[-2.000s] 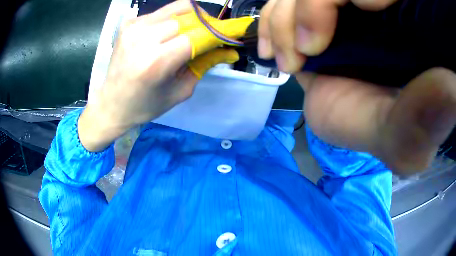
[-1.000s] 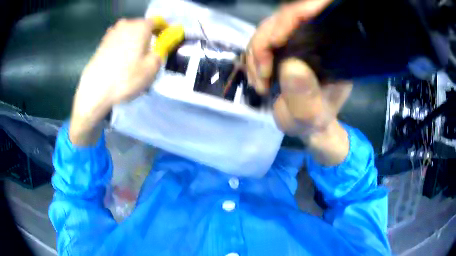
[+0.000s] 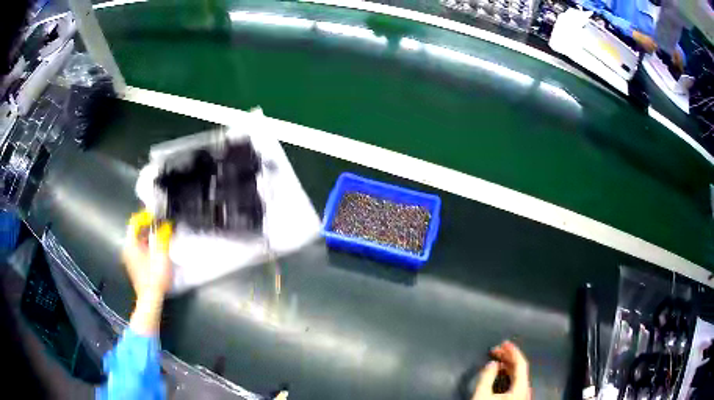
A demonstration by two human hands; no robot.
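Observation:
The projector housing (image 3: 213, 187), white with black parts inside, lies blurred and tilted on its white sheet (image 3: 291, 195) at the left of the bench. Thin wires trail from its near side. My left hand (image 3: 151, 254), with yellow finger cots, grips the housing's near left corner. My right hand (image 3: 505, 376) is at the bottom right, away from the housing, cut off by the picture edge. Its fingers curl around something dark that I cannot make out. A blue bin (image 3: 381, 221) of tiny screws stands right of the sheet.
A green conveyor (image 3: 352, 90) with a pale edge strip (image 3: 485, 199) runs behind the dark bench. A clear tray of black lens units (image 3: 654, 336) is at the right, beside a long black object (image 3: 581, 340). Another person's hands are at white housings, top right. Clear plastic trays stand far left.
The view has swung up and outward over the bench. The housing, held close to the body before, is now at the left on the bench. My right hand has left it and the big black screwdriver.

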